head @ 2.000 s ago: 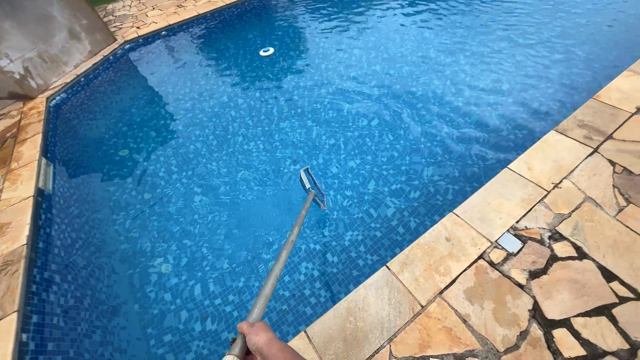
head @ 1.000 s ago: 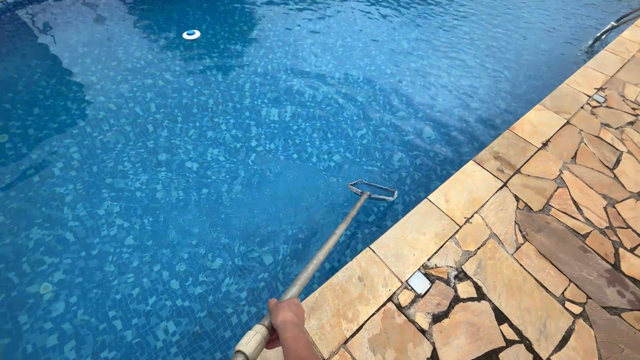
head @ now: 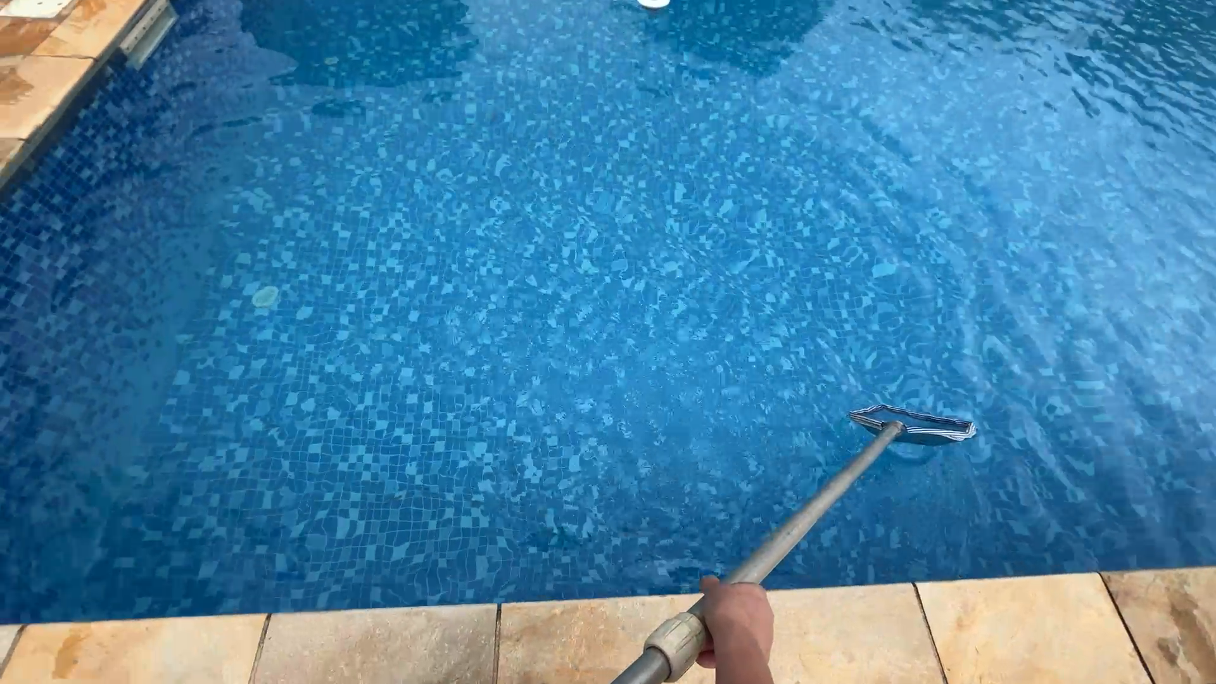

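My right hand [head: 736, 622] is closed around a metal telescopic pole [head: 807, 513], just above its pale locking collar [head: 676, 646]. From the bottom edge the pole slants up and to the right over the stone coping. At its far end a pool skimmer net [head: 914, 425] with a striped rim lies at the surface of the water in a blue-tiled swimming pool [head: 532, 313]. Part of the net hangs below the surface. Ripples spread around it. My left hand is out of view, as is the pole's lower end.
Tan stone coping [head: 380, 646] runs along the near side, below the water's edge. More coping [head: 43, 90] borders the pool at upper left, with a skimmer opening [head: 149, 33] in the wall there. A white floating object [head: 654, 4] is cut off by the top edge.
The view has swung widely, first right, then back left. My right hand has stayed closed on the pole. The net now lies tilted at the surface, with ripples to its right.
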